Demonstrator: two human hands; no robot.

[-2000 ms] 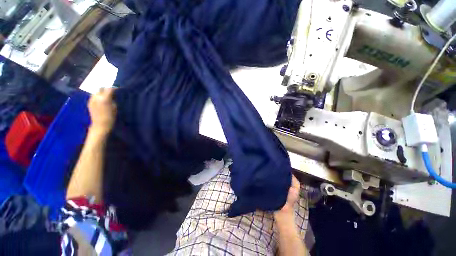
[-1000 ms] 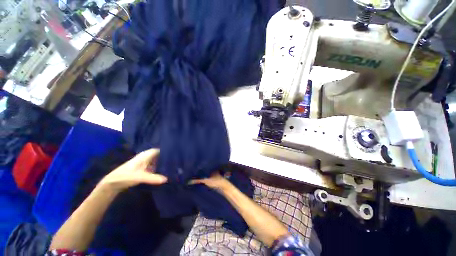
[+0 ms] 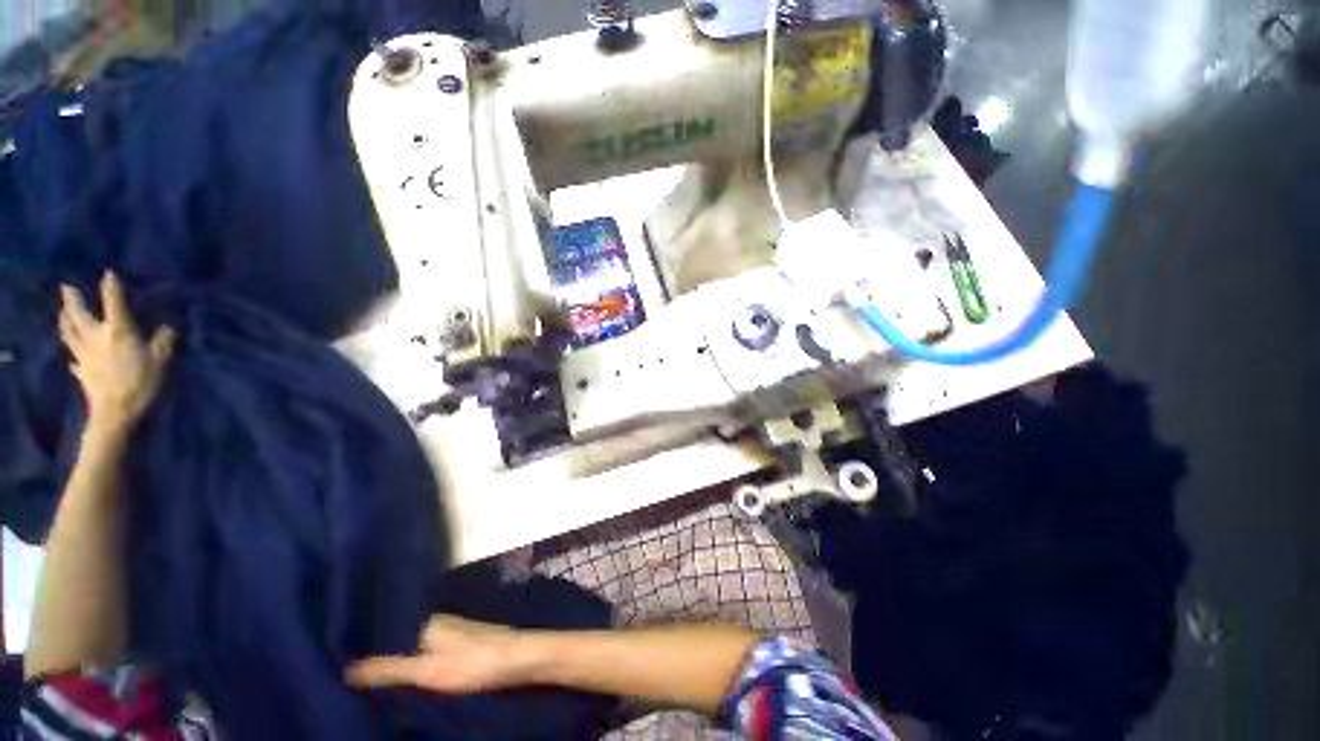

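A large dark navy garment (image 3: 290,492) lies gathered on the left, over the table's left end and down to the lap. My left hand (image 3: 116,355) lies on it at the far left, fingers spread. My right hand (image 3: 456,659) is at the garment's lower part, one finger stretched left against the fabric; whether it pinches cloth cannot be told. The cream sewing machine (image 3: 420,188) stands right of the garment. Its dark needle area (image 3: 524,405) has no fabric visibly under it.
A lit phone (image 3: 594,282) lies behind the needle area. Green snips (image 3: 966,278) lie on the white table (image 3: 1035,340) at right. A blue tube (image 3: 1071,253) arches from a white box to a translucent holder. A bare metal linkage (image 3: 811,485) hangs below the bed. A dark heap (image 3: 1013,565) is lower right.
The view has swung right, so the machine appears further left. My hands were close together at the garment's lower part; now my left hand is spread higher up and my right stays low.
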